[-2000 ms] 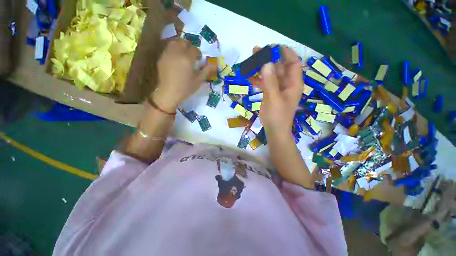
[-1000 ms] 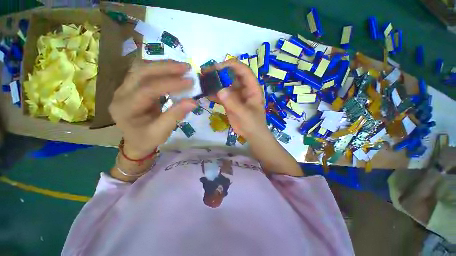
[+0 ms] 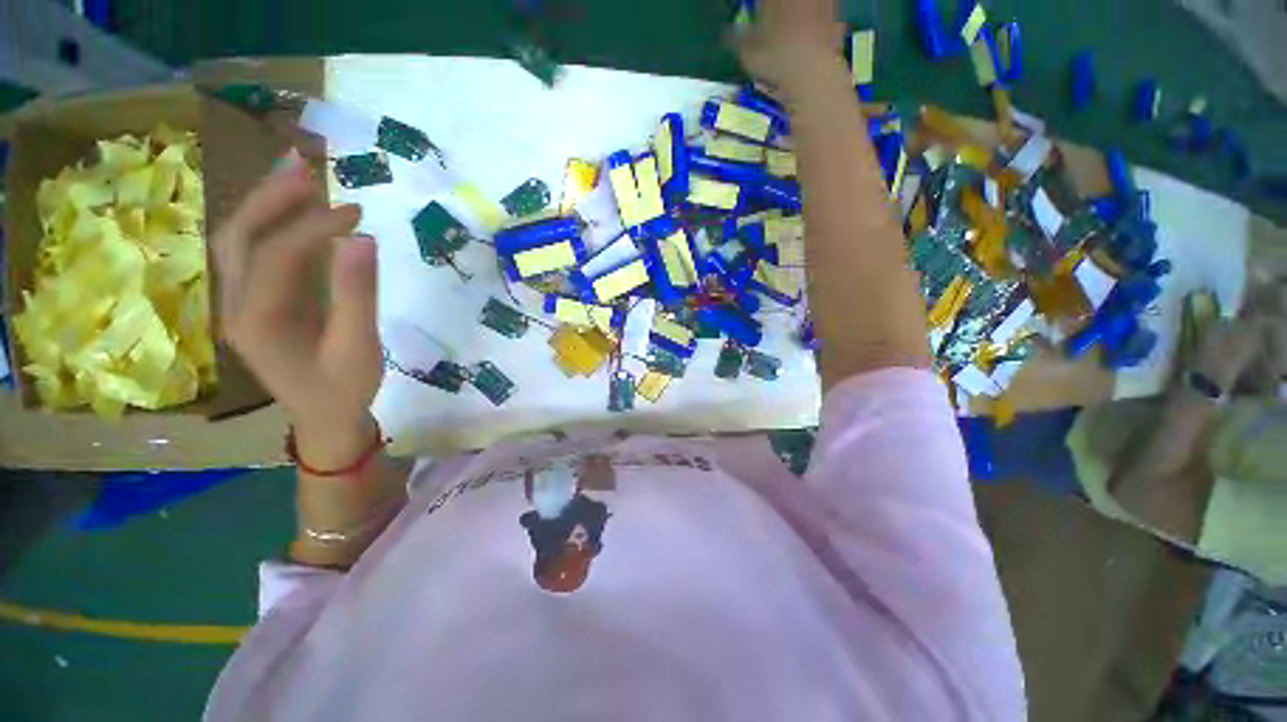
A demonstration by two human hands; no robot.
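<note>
My left hand is raised between the cardboard box and the white sheet, fingers apart, with nothing seen in it. My right hand is at the top edge of the picture over the green surface, small and blurred; its grip is unclear. Blue cells with pale yellow pads lie heaped on the white sheet. A blue pack with a yellow pad lies at the heap's left side. Small green circuit boards with thin wires lie left of it, and an amber piece lies below.
The open cardboard box at left holds curled yellow pieces. Right of my forearm is a mixed pile of boards, amber strips and white pieces, edged by blue cells. Another person's arm is at the right.
My hands have parted and the dark and blue block is no longer seen between them. My right hand has moved far up; my left hand has moved left. The view has shifted.
</note>
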